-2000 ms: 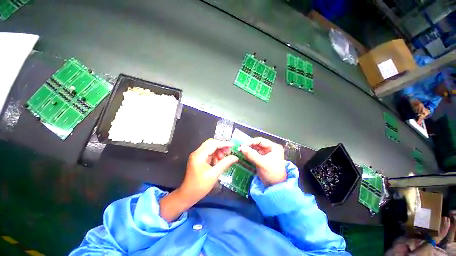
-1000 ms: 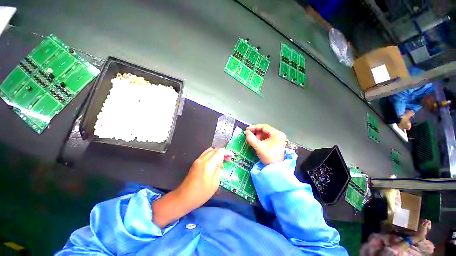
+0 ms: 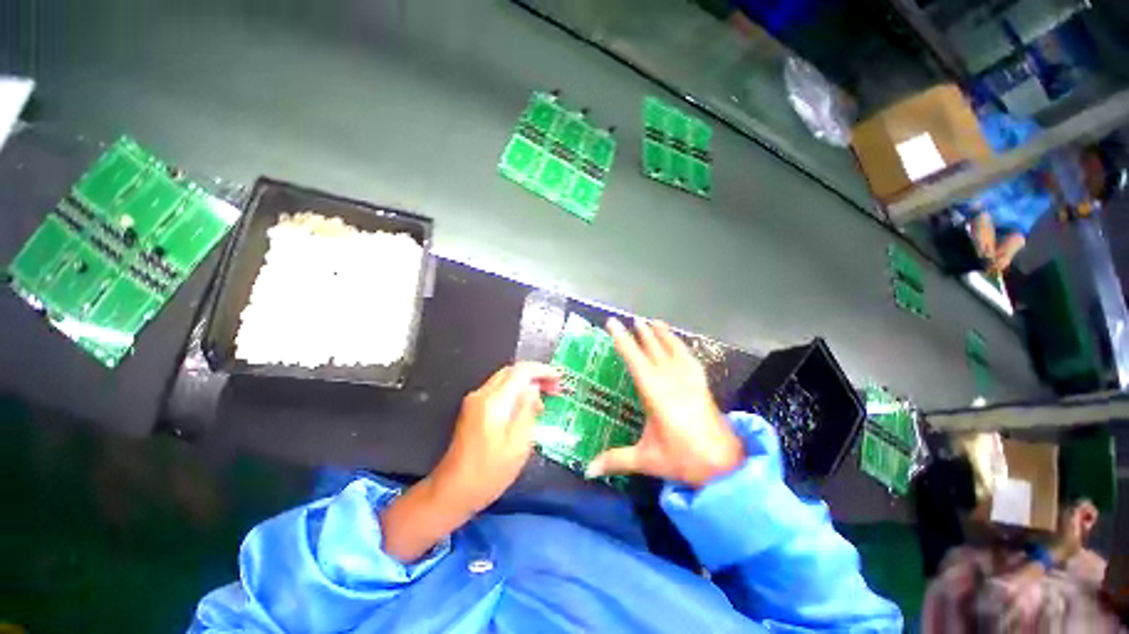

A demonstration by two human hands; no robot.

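A green circuit board panel (image 3: 592, 394) with a dark and white middle band lies on the dark ledge in front of me. My left hand (image 3: 495, 434) is at the board's left edge, fingertips bunched over its middle band; whether they pinch a small part cannot be told. My right hand (image 3: 666, 406) is over the board's right side, thumb and fingers spread along it, with no part visible in it. A black tray of white components (image 3: 332, 297) is on the left. A black bin (image 3: 805, 409) with small dark parts is on the right, beside my right sleeve.
Spare boards lie at far left (image 3: 121, 248) and right of the bin (image 3: 886, 436). The belt (image 3: 372, 112) carries several boards, two of them (image 3: 557, 155) (image 3: 676, 146) fairly near. Across it are a cardboard box (image 3: 919, 143), a plastic bag (image 3: 817, 102) and a person's hands (image 3: 994, 245). Another person is at lower right.
My hands came apart from above the board. My right hand has since opened, its thumb now near the board's lower edge. My left hand stays at the board's left side. The view has shifted.
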